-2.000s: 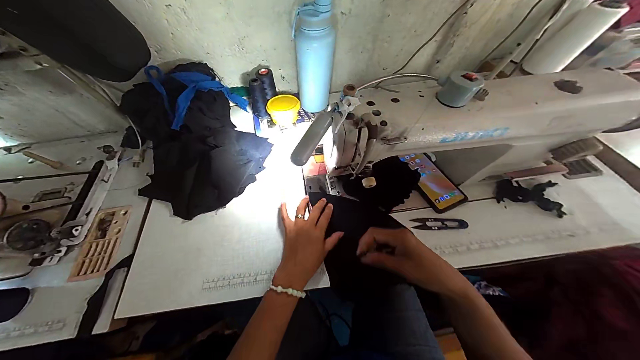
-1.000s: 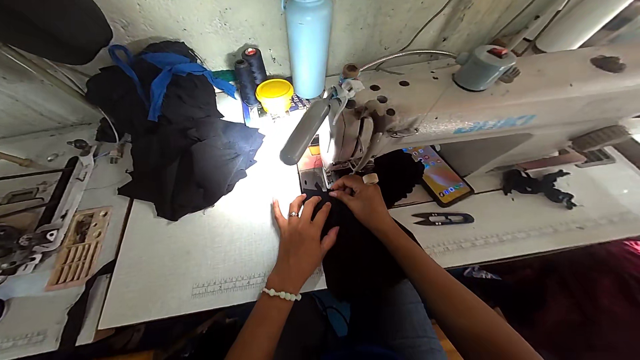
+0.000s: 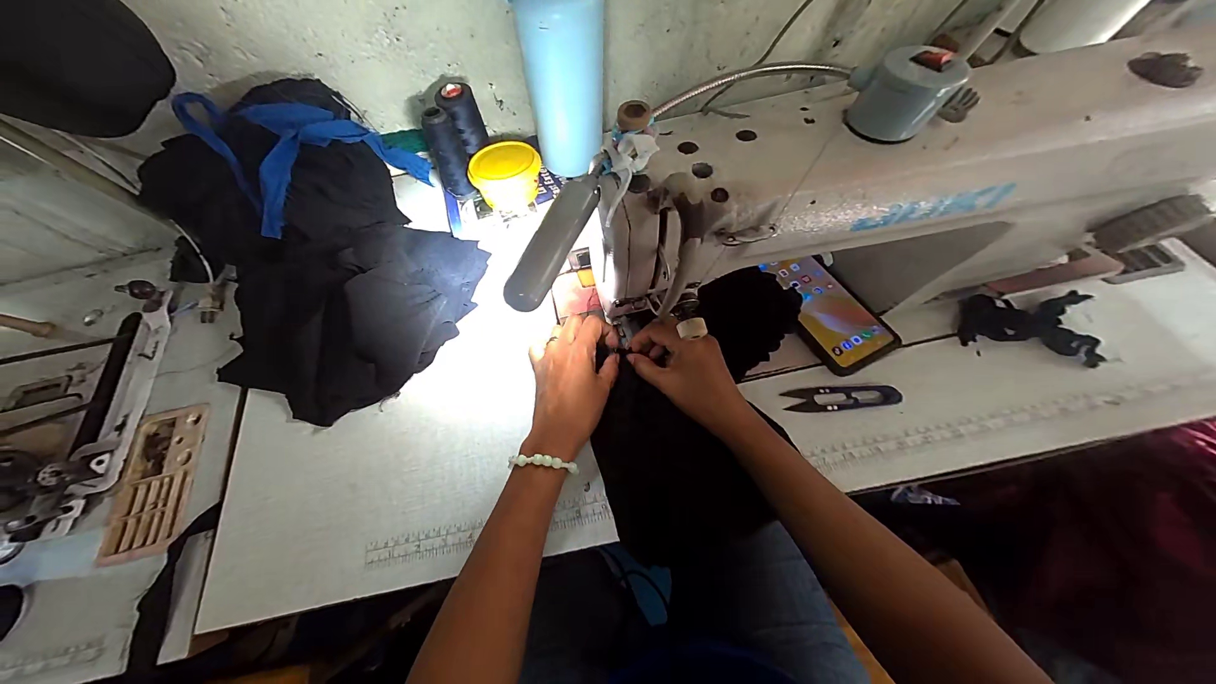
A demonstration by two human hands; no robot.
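Black fabric (image 3: 679, 475) lies under the needle area of an industrial sewing machine (image 3: 817, 171) and hangs over the table edge onto my lap. Both hands hold its edge just in front of the presser foot (image 3: 622, 328). My left hand (image 3: 573, 375), with a ring and a beaded bracelet (image 3: 543, 463), pinches it from the left. My right hand (image 3: 689, 366), with a pale band on a finger, pinches it from the right, fingertips close to the left ones. More of the black cloth (image 3: 750, 318) bunches behind my right hand. The needle tip is hard to make out.
Left of the machine lies a pile of black cut cloth (image 3: 351, 304) with a blue strip (image 3: 285, 142). Navy thread cones (image 3: 456, 123), a yellow tub (image 3: 504, 174) and a blue bottle (image 3: 560, 85) stand behind. Thread snips (image 3: 843, 398), a phone (image 3: 831, 318) and a black scrap (image 3: 1026, 323) lie right.
My right hand has moved left and up to the cloth edge beside the presser foot. My left hand, which lay spread on the cloth, now has its fingers drawn in at the edge.
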